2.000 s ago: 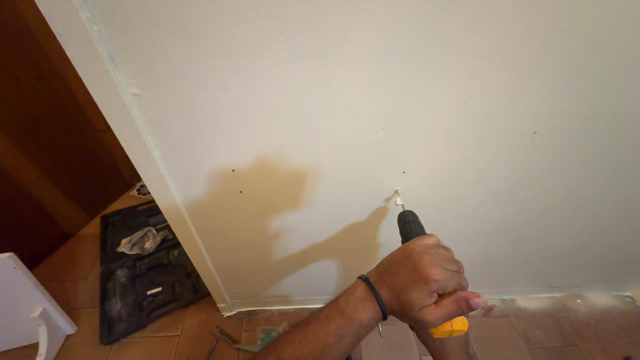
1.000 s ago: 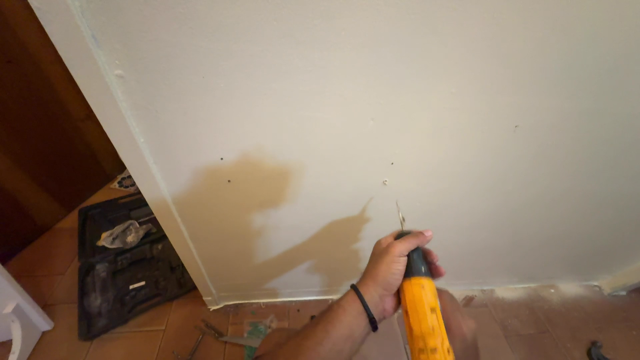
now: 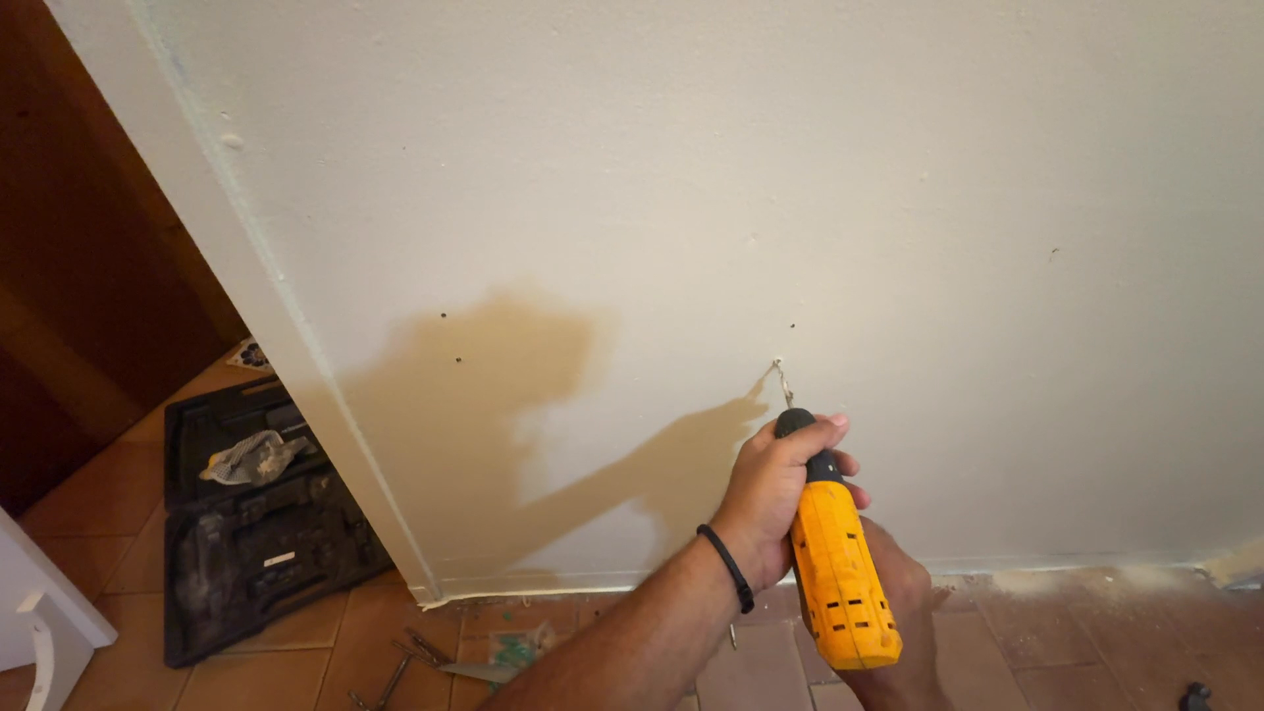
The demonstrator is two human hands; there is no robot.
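Observation:
A yellow and black power drill point(image 3: 844, 573) points at the painted wall point(image 3: 642, 197), its bit point(image 3: 786, 383) reaching a small hole point(image 3: 777, 361). My left hand point(image 3: 780, 484), with a black band on the wrist, is wrapped around the drill's black chuck end. Behind the yellow body is my right hand point(image 3: 894, 573), mostly hidden; it seems to be at the drill's handle, but its fingers are out of sight. Another small hole point(image 3: 792, 326) lies just above the bit, and two more dark holes point(image 3: 451, 338) are farther left on the wall.
An open black tool case point(image 3: 267, 543) with a plastic bag point(image 3: 255, 458) lies on the tiled floor point(image 3: 267, 676) beyond the wall's left edge. A white panel point(image 3: 49, 602) stands at lower left. Tools and green pieces point(image 3: 513, 650) lie by the wall's foot, with dust point(image 3: 1076, 583) farther right.
Two seconds ago a hand was behind the drill's chuck; now my left hand is around the chuck end. The bit, apart from the hole one second ago, now meets it.

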